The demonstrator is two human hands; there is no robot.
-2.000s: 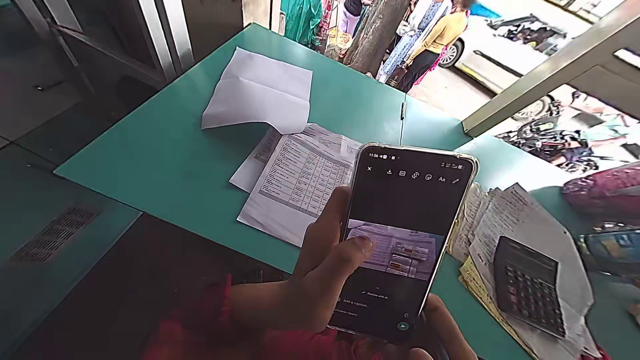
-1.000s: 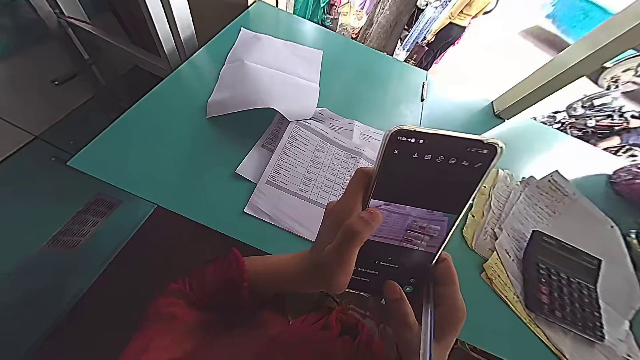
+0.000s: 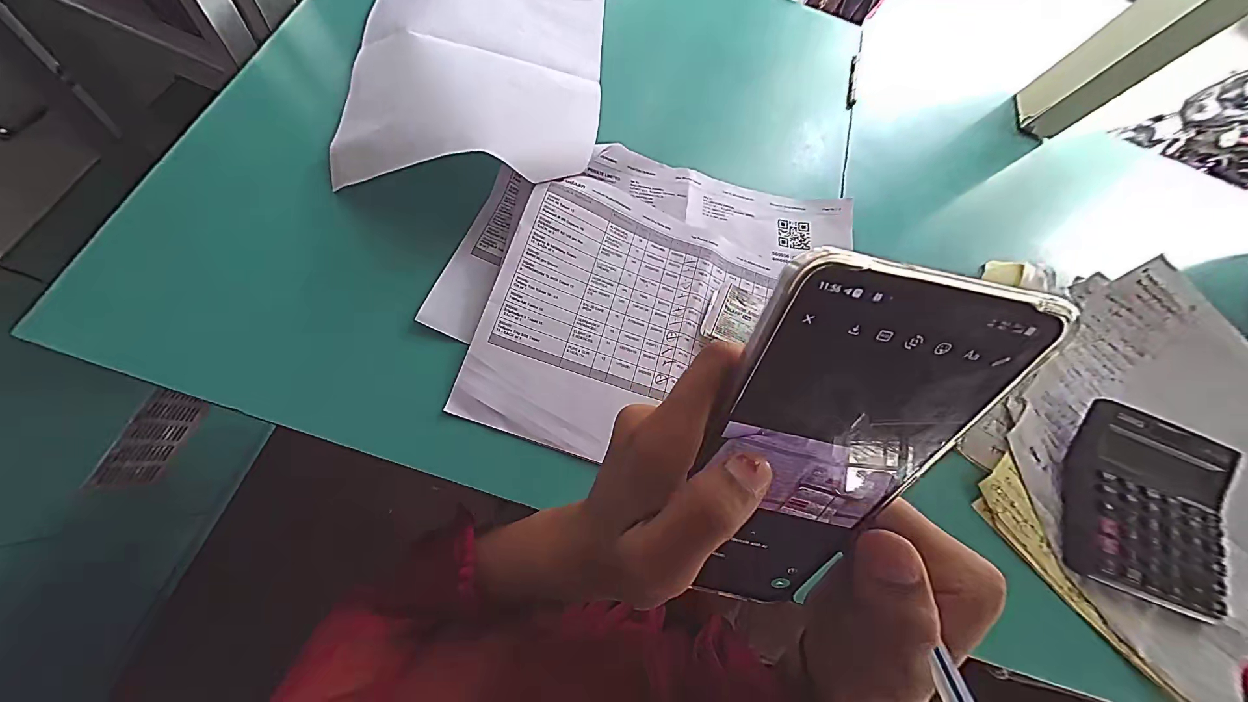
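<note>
A smartphone [image 3: 877, 390] in a clear case is tilted up in front of me, its lit screen showing a photo. My left hand [image 3: 673, 487] grips the phone's left edge, thumb over the photo on the screen. At the lower right corner, my right hand [image 3: 897, 595] supports the phone and also has a pen [image 3: 948, 673] sticking out below its fingers. Behind the phone lie printed table sheets [image 3: 585, 292] with handwritten marks. A small printed packet [image 3: 733, 314] rests on them, partly hidden by the phone.
A creased blank sheet [image 3: 478, 88] overlaps the printed pages on the green table [image 3: 244, 253]. To the right, a black calculator [image 3: 1150, 507] lies on handwritten papers [image 3: 1121, 331] and yellowish sheets [image 3: 1033, 546]. A post [image 3: 1121, 68] stands at the far right edge.
The view has moved down closer to the table. The phone is tilted further over to the right than two seconds ago, with both hands still on it.
</note>
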